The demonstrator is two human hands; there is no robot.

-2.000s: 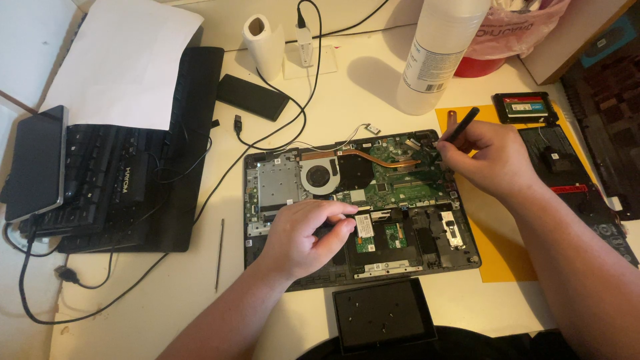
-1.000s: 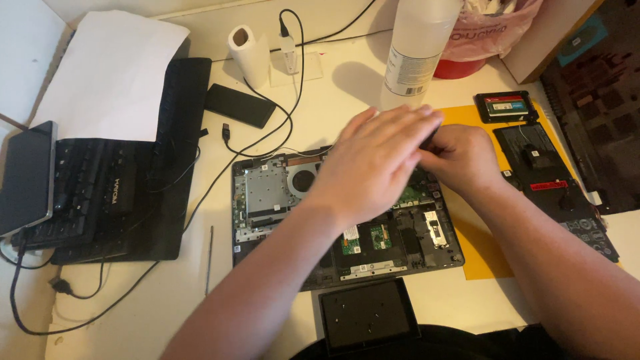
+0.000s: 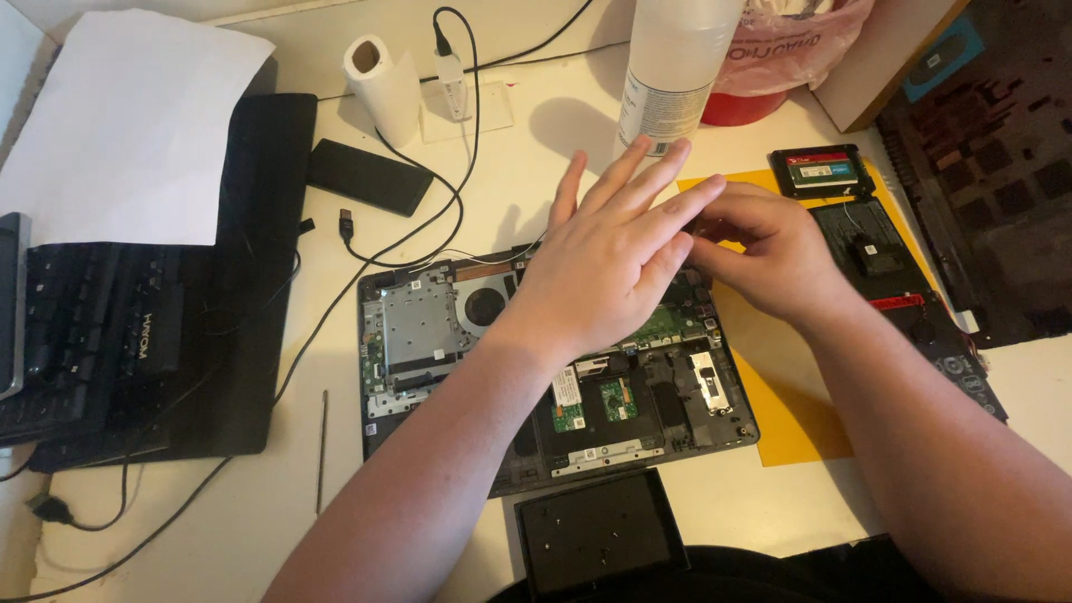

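An opened laptop chassis (image 3: 419,327) lies on the white desk, its fan (image 3: 483,307), green circuit board (image 3: 662,328) and small boards bare. My left hand (image 3: 603,260) spreads over the upper right part of the chassis, fingers apart and pointing up; nothing shows in it. My right hand (image 3: 762,243) is at the chassis's upper right corner, thumb and index finger bent toward each other beside my left fingertips. Whatever lies between those fingers is hidden. In front of the chassis is a black tray (image 3: 586,536) with several small screws.
A clear plastic bottle (image 3: 666,109) stands behind my hands. On the left are stacked keyboards (image 3: 100,335) under white paper (image 3: 134,126), a black phone (image 3: 368,177), cables and a paper roll (image 3: 381,88). A yellow sheet (image 3: 796,419), a drive (image 3: 821,172) and black parts lie at right.
Two seconds ago my left hand was over the lower middle of the chassis and my right held a dark pen-like tool. My left hand has moved up beside my right; the tool no longer shows.
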